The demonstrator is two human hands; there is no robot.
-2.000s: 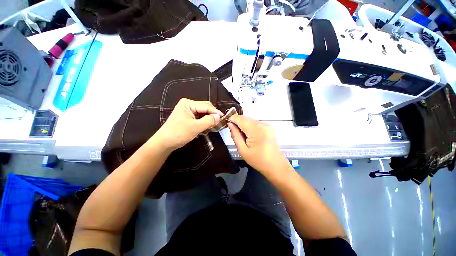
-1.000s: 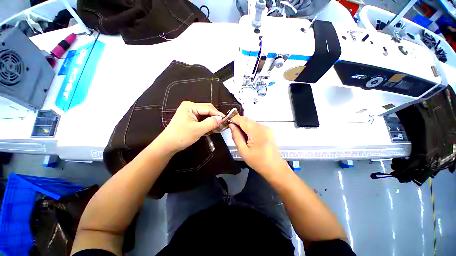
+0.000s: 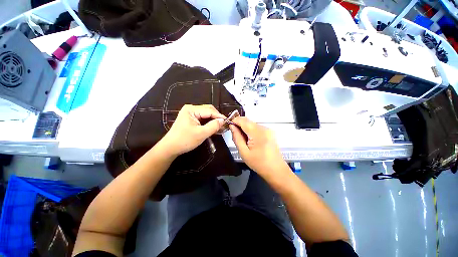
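Note:
Dark brown trousers (image 3: 145,118) with pale topstitching lie on the white table and hang over its front edge towards my lap. My left hand (image 3: 195,125) pinches the waistband end (image 3: 230,119) between thumb and fingers. My right hand (image 3: 251,136) pinches the same end from the right, fingertips almost touching the left ones. The end shows a pale, checked inner side. What lies between the fingertips is too small to tell. The presser foot and needle area (image 3: 257,89) of the lockstitch machine is just beyond my hands, apart from the cloth end.
A smartphone (image 3: 304,106) lies right of my hands. A black flap (image 3: 321,52) hangs from the machine head. More brown garments lie behind (image 3: 140,22) and hang at the table's right end (image 3: 432,135). A grey box with a fan (image 3: 25,68) stands left; a blue crate (image 3: 17,206) is on the floor.
Both hands stay in nearly the same place on the waistband end. The fingertips have shifted slightly and less of the pale inner side shows. The whole view has moved a little.

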